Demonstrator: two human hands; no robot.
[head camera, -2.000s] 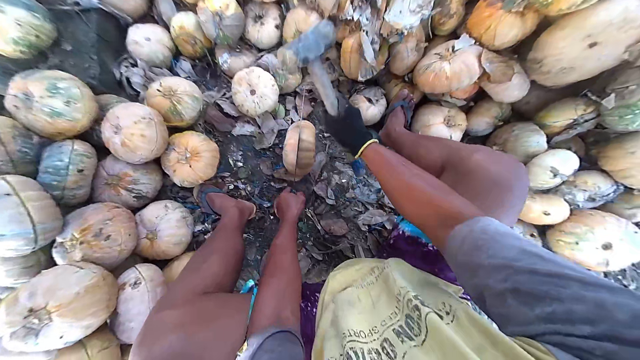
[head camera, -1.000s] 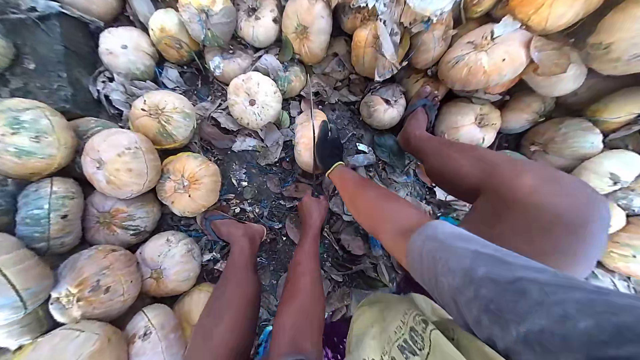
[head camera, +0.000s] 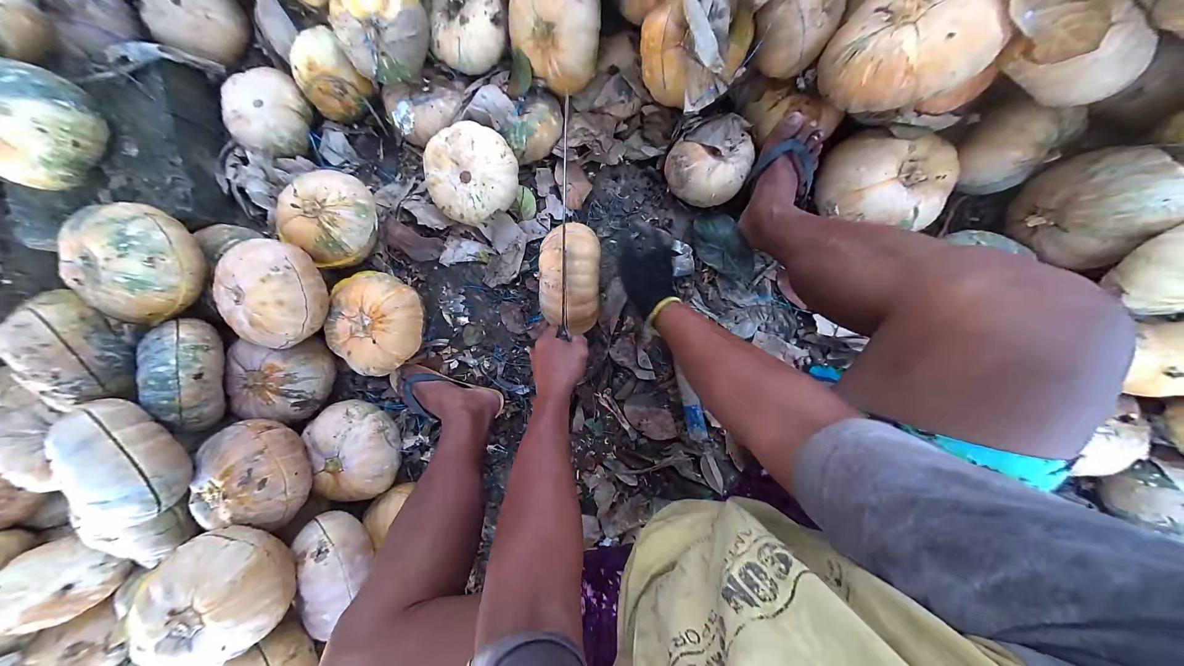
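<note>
A small ribbed orange pumpkin (head camera: 581, 277) stands on edge between the feet. My bare left hand (head camera: 560, 363) grips the handle of a long knife at the pumpkin's near edge. The knife's thin blade (head camera: 565, 166) points away from me, over the pumpkin and beyond it. My right hand (head camera: 647, 276), in a black glove, is just right of the pumpkin, apart from it and blurred; its fingers are unclear. Below the right wrist, a pale stick with a blue end (head camera: 692, 407) shows among the leaves; its upper part is hidden by the forearm.
Piled pumpkins (head camera: 120, 453) lie at left, many with dark lines across them. More pumpkins (head camera: 911, 51) lie at right and along the far side. My sandalled feet (head camera: 782, 180) flank the work spot. Dry leaves (head camera: 647, 416) cover the dark ground.
Two seconds ago my right hand held a raised mallet; one second ago it was at the pumpkin with no mallet visible. It is now clear of the pumpkin, to its right.
</note>
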